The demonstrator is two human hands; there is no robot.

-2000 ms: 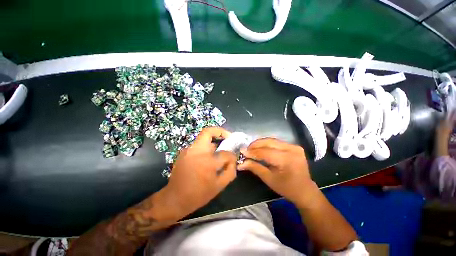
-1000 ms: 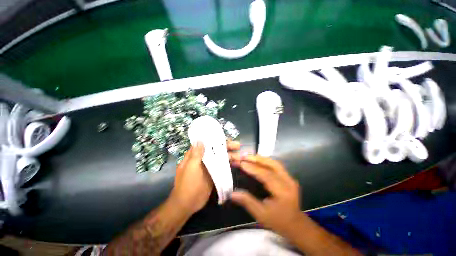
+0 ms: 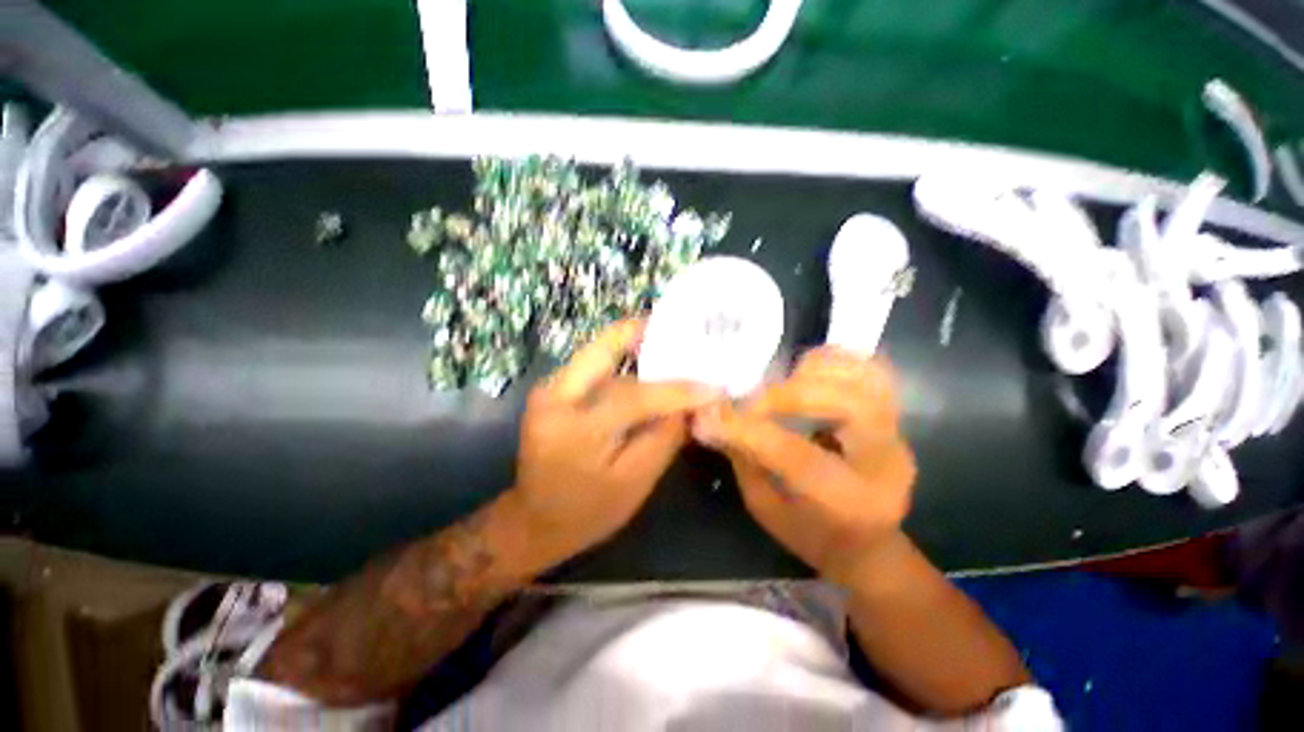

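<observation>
A white housing half (image 3: pixel 714 326) is held up in front of me, its round head pointing away and its tail hidden by my hands. My left hand (image 3: pixel 601 436) grips its left and near side. My right hand (image 3: pixel 822 465) has its fingertips at the near edge of the head, touching my left fingertips; whether a small part is between them cannot be told. Another white housing half (image 3: pixel 865 272) lies on the black bench to the right, with a small circuit board (image 3: pixel 901 280) at its head's right edge. The circuit board pile (image 3: pixel 551 265) lies beyond my left hand.
Waiting white shells (image 3: pixel 1137 336) overlap on the right. White curved units (image 3: pixel 107 215) are stacked at the far left. A single board (image 3: pixel 331 226) lies left of the pile. A pale rail (image 3: pixel 572 139) separates the black bench from the green belt (image 3: pixel 529 65), which carries white pieces.
The held housing half has turned and its tail is now hidden. My right hand has closed in from beside it to its near edge. The view has shifted, so bench items appear displaced.
</observation>
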